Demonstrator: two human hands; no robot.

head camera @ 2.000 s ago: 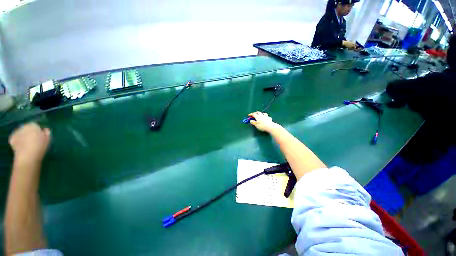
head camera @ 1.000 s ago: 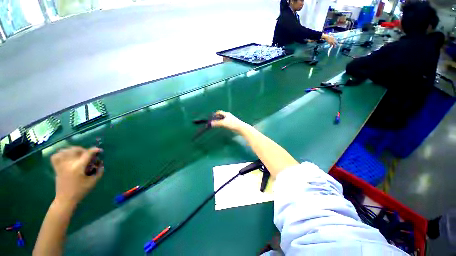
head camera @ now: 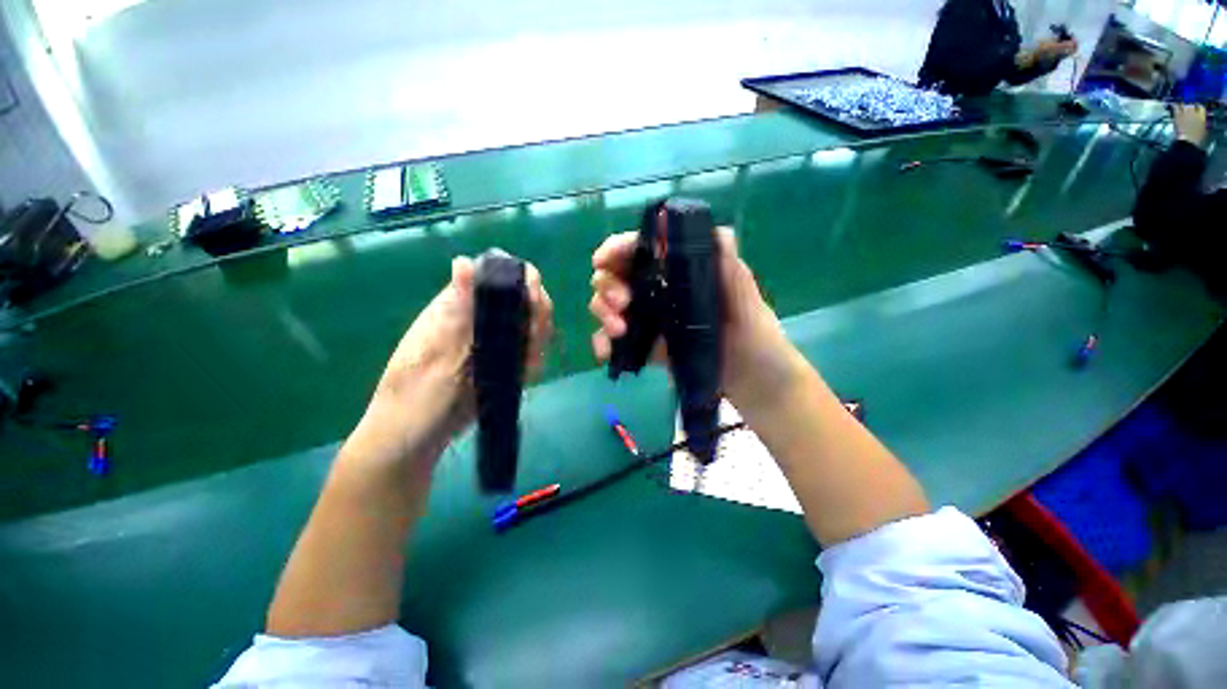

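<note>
My left hand (head camera: 424, 357) holds a black battery clamp (head camera: 499, 370) upright, seen edge-on. My right hand (head camera: 747, 323) holds another black clamp (head camera: 693, 310), side-on, its two handles spread in a V pointing down. The hands are apart, raised over the green bench. Behind and below them lies a clamp lead with a blue plug (head camera: 506, 516) and a short red sleeve. A second blue plug (head camera: 612, 416) with a red part shows between the hands. The white label sheet (head camera: 747, 471) lies partly hidden by my right forearm.
Green-and-white boards (head camera: 405, 189) and a black tray (head camera: 861, 101) of small parts stand on the far ledge. More leads lie at left (head camera: 100, 444) and right (head camera: 1087, 269). A red crate (head camera: 1076, 565) is at lower right. A person (head camera: 972, 47) works across the bench; another's arm shows at right.
Both hands have come in towards the middle and up, each now showing a clamp clearly. The view has turned left, so the right-hand worker is mostly out of the picture.
</note>
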